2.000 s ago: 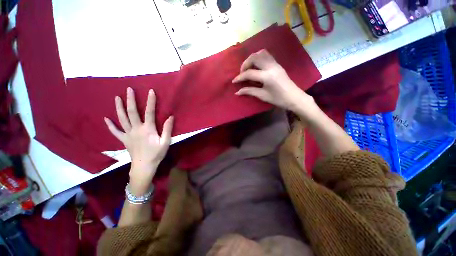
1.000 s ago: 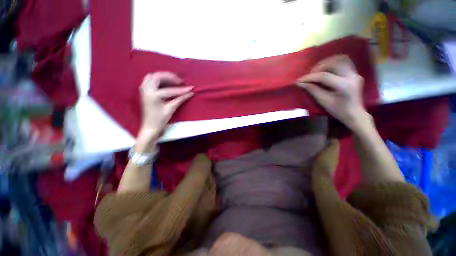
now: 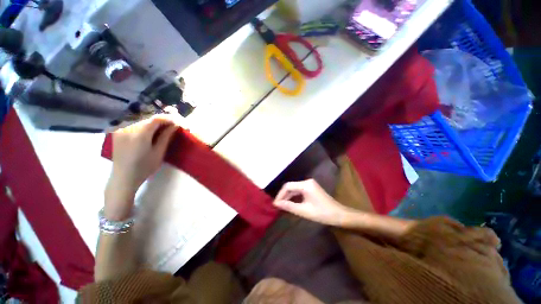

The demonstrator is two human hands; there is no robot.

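A dark red cloth strip (image 3: 216,173) runs slantwise from near the presser foot area across the white table and over its front edge. My left hand (image 3: 139,148) is closed on the strip's upper end beside the sewing machine's needle area (image 3: 172,98); its fingertips are partly hidden. My right hand (image 3: 305,202) pinches the strip's lower part at the table edge, thumb against fingers. More red cloth hangs below the edge into the lap. The needle itself cannot be made out.
Scissors (image 3: 290,62) with yellow and red loops lie right of the machine. A smartphone (image 3: 379,24) lies behind them. A long red panel (image 3: 41,202) lies at left. A blue basket (image 3: 474,142) holding a clear bag stands at right, with red cloth (image 3: 388,119) hanging beside it.
The view has turned toward the machine. The wide red panel that both hands held flat now shows as a narrow strip, its left end near the needle area. My right hand is at the table edge.
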